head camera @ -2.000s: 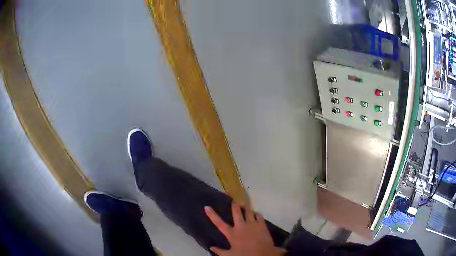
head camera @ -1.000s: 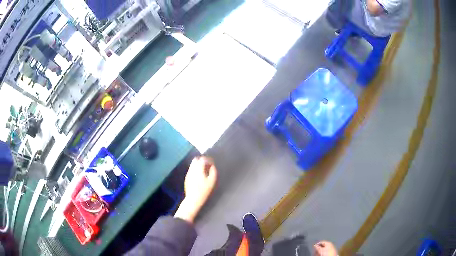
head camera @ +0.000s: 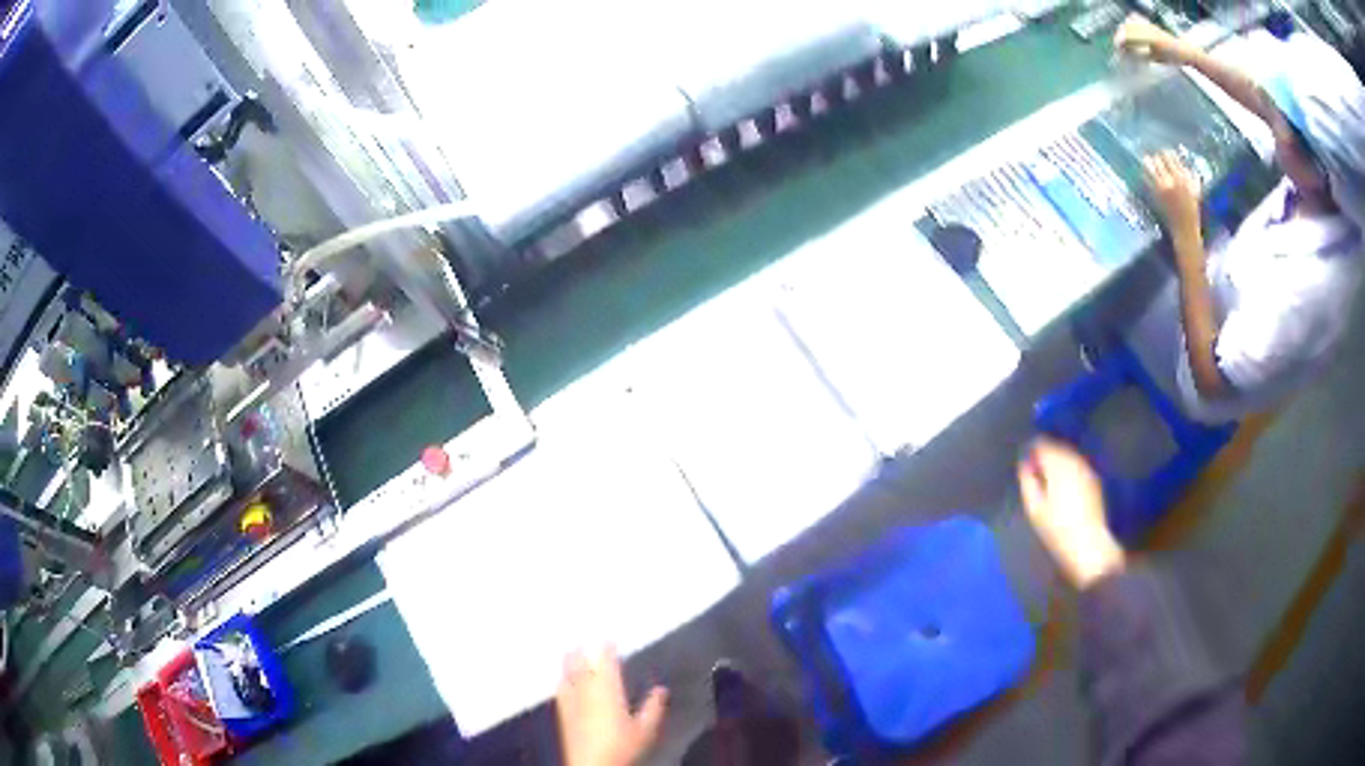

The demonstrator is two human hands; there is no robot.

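A large flat white sheet or tray [head camera: 562, 569], washed out by glare, lies on the bench's front edge. My left hand [head camera: 606, 711] is at its front edge, fingers apart, with no object visible in it; whether it touches the edge I cannot tell. My right hand [head camera: 1066, 501] is over the floor beside the blue stool, fingers partly curled; whether it holds anything is unclear. More white sheets or trays [head camera: 779, 434] lie in a row to the right.
A blue stool [head camera: 928, 629] stands below the bench edge. Another person [head camera: 1272, 285] sits at the far right, hands over a bench section with narrow strips [head camera: 1048, 202]. A red bin [head camera: 183, 711], blue bin [head camera: 247, 673] and round black object [head camera: 350, 663] are at lower left.
The view has swung from the floor to the bench and then further along it. The right hand has risen into fuller view. The left hand is now at the near sheet's front edge.
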